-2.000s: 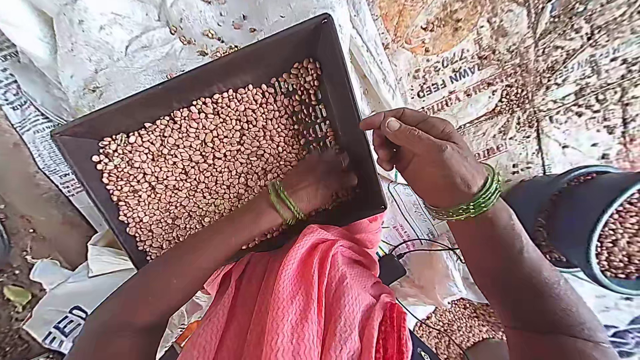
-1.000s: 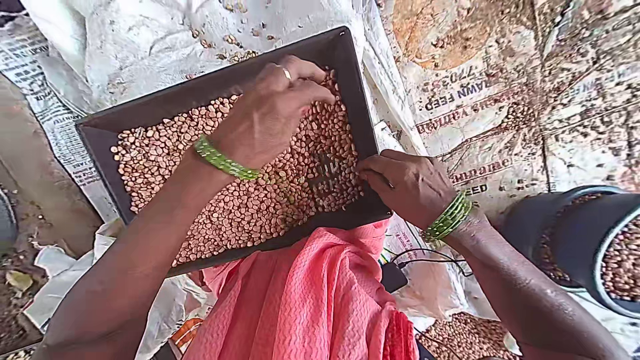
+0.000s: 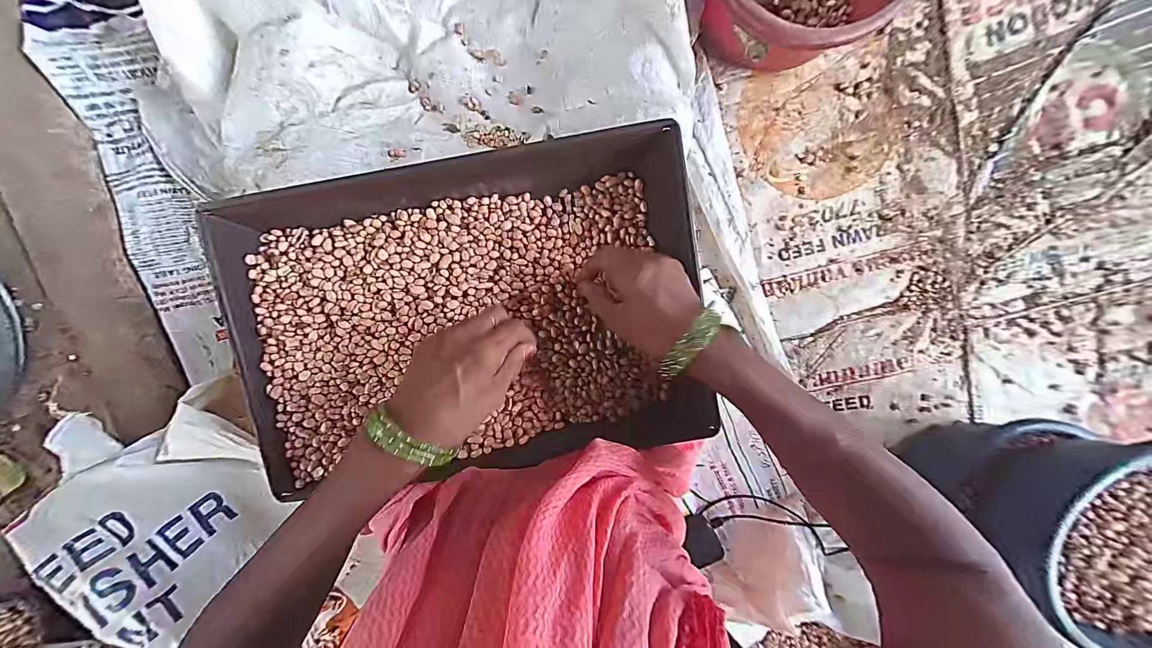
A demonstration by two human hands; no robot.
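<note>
A dark rectangular tray (image 3: 432, 180) lies across my lap, its floor spread with small reddish-brown beans or nuts (image 3: 360, 306). My left hand (image 3: 463, 373), with green bangles at the wrist, rests on them near the tray's middle, fingers curled. To its upper right is my right hand (image 3: 639, 297), also bangled, its fingers bent and the fingertips close together over the darker pieces (image 3: 585, 360). Whether either hand holds a piece cannot be seen.
A red tub (image 3: 774, 36) stands at the top. Dark buckets (image 3: 999, 486) of similar pieces are at lower right. Printed sacks (image 3: 837, 315) cover the ground, with scattered pieces. A black cable (image 3: 765, 504) runs beside the pink cloth (image 3: 540, 549).
My right hand has moved from the tray's right rim in over the pieces. My left hand has come down from the upper part of the tray toward its middle. The view has shifted.
</note>
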